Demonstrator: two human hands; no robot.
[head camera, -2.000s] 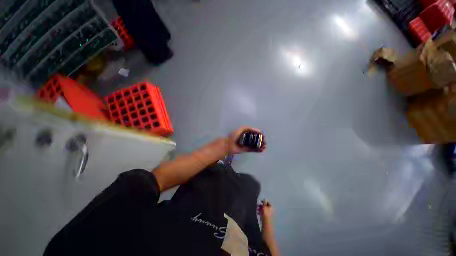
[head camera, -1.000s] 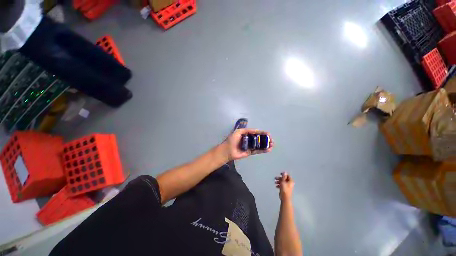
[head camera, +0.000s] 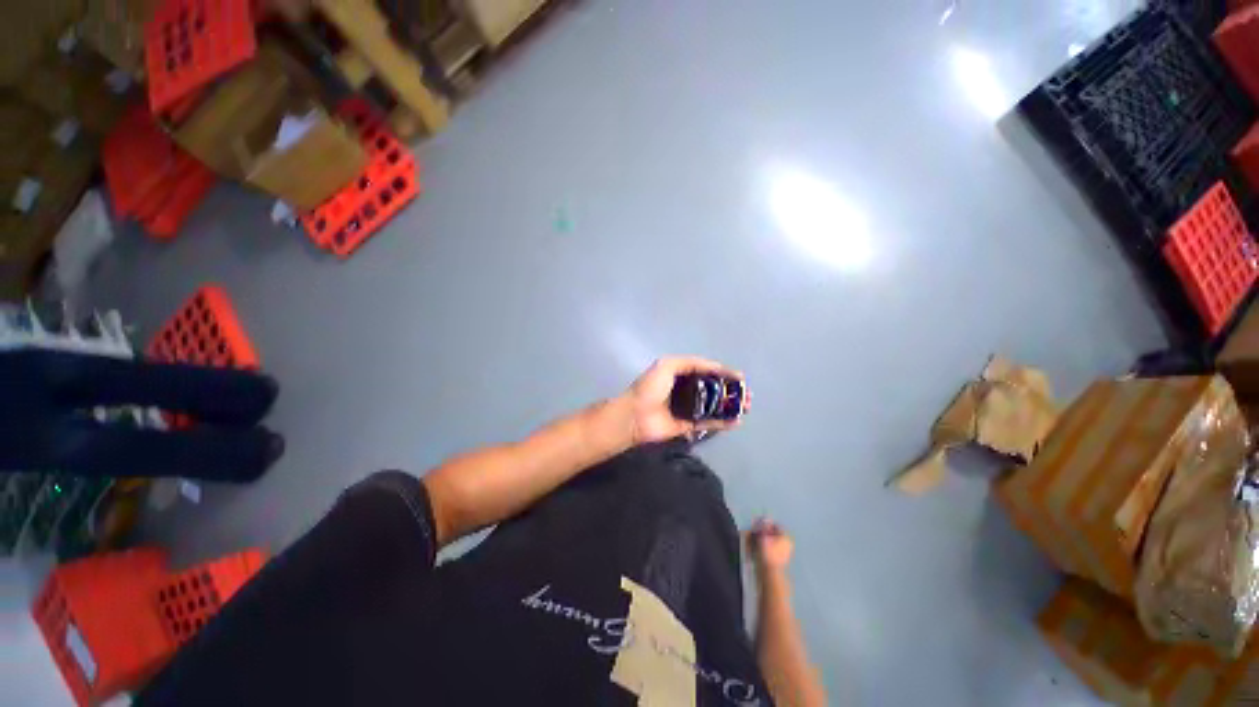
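My left hand (head camera: 663, 401) is held out in front of my body, palm up. It grips a small black unit (head camera: 713, 398) with shiny, light-edged parts on its face. The thumb and fingers wrap around the unit's edges. My right hand (head camera: 770, 540) hangs low at my right side, small and blurred. A dark spot shows at its fingertips, but I cannot tell whether it is a held thing.
Cartons (head camera: 1091, 477) and torn cardboard (head camera: 997, 412) lie at right, below a black pallet (head camera: 1139, 124). Orange-red crates (head camera: 104, 615) stand at lower left. Another person's dark legs (head camera: 152, 394) are at left. A carton (head camera: 297, 152) sits among red crates at upper left.
The view has moved across the floor; the cartons and pallet at right show nearer, and more cartons show at upper left. The unit stays in my left hand. My right hand is lower.
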